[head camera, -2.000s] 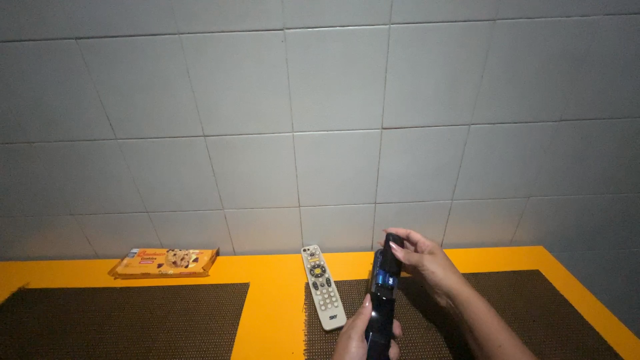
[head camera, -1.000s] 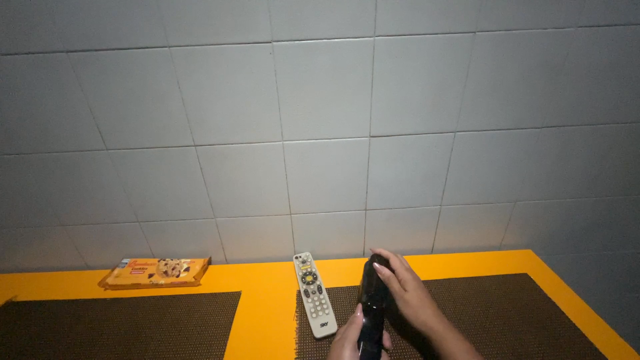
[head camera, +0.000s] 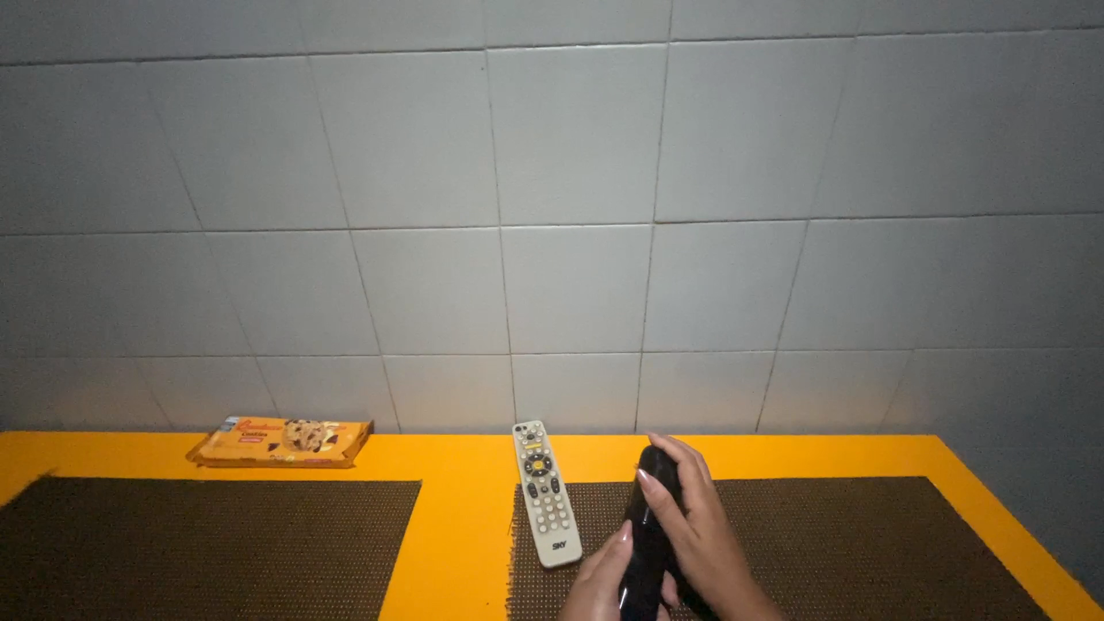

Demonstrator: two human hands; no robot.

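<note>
A glossy black elongated object, which looks like the back of a remote control, is in both my hands above the right placemat. My left hand grips its lower part, thumb along the left side. Around its upper end lies my right hand, with the thumb on its surface and the fingers over the far end. To the left, a light grey remote control with buttons facing up rests partly on the placemat and partly on the yellow tabletop.
An orange packet of cookies lies at the back left of the yellow table. Two dark woven placemats, left and right, cover parts of the table. A tiled wall rises behind it.
Two seconds ago the black object showed a bluish, shiny section between my hands, with a dark piece at my right fingers. Now its upper part looks evenly black, with my right hand around it.
</note>
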